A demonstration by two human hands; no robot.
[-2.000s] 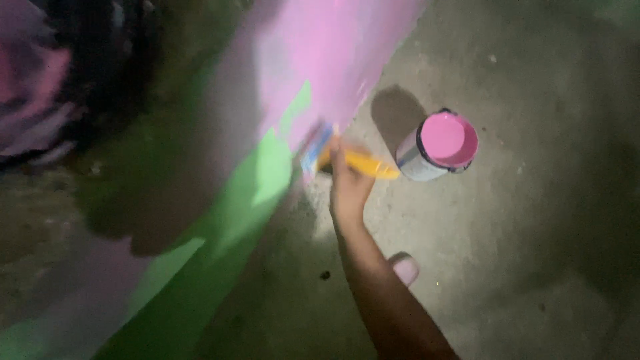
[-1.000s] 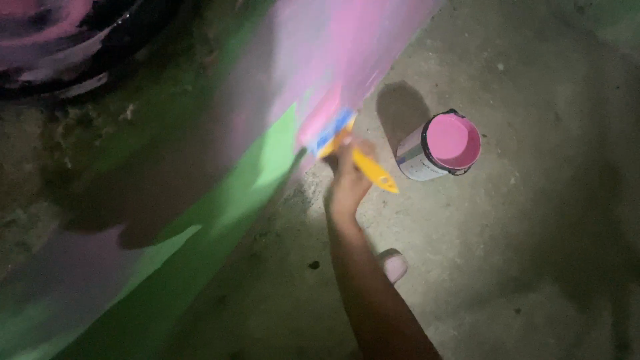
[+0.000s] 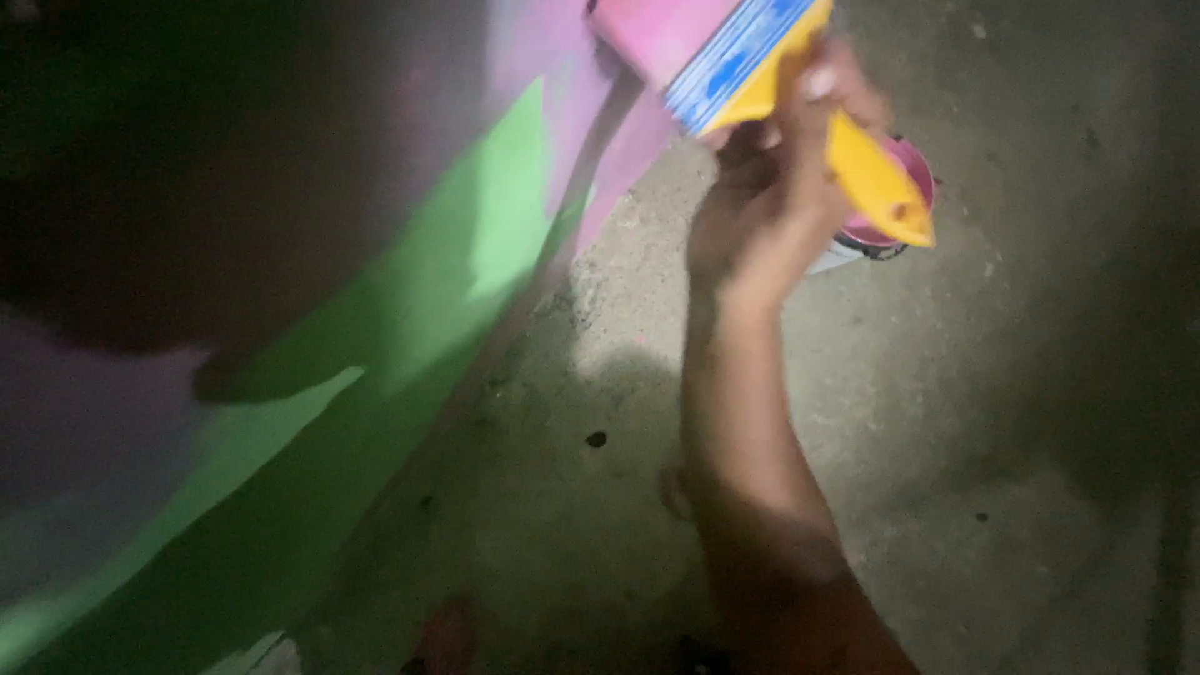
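My right hand [image 3: 787, 159] grips a wide flat paintbrush [image 3: 877, 178] by its yellow handle. A blue and white band crosses the brush, and its bristles, coated in pink paint, point to the upper left over the painted surface. Behind the handle's end stands a paint can [image 3: 839, 258] of pink paint, partly hidden by the hand and brush. The painted wall [image 3: 422, 272] carries green, pink and purple areas with soft edges. My left hand is out of view.
The grey concrete floor [image 3: 937, 403] runs along the lower edge of the painted wall, with small dark specks [image 3: 596, 439] on it. Part of a foot [image 3: 448, 633] shows dimly at the bottom. Shadows cover the left side.
The brush in my right hand has come up off the pink area and looks nearer the camera. It now overlaps the paint can, which stood uncovered before. The view has shifted.
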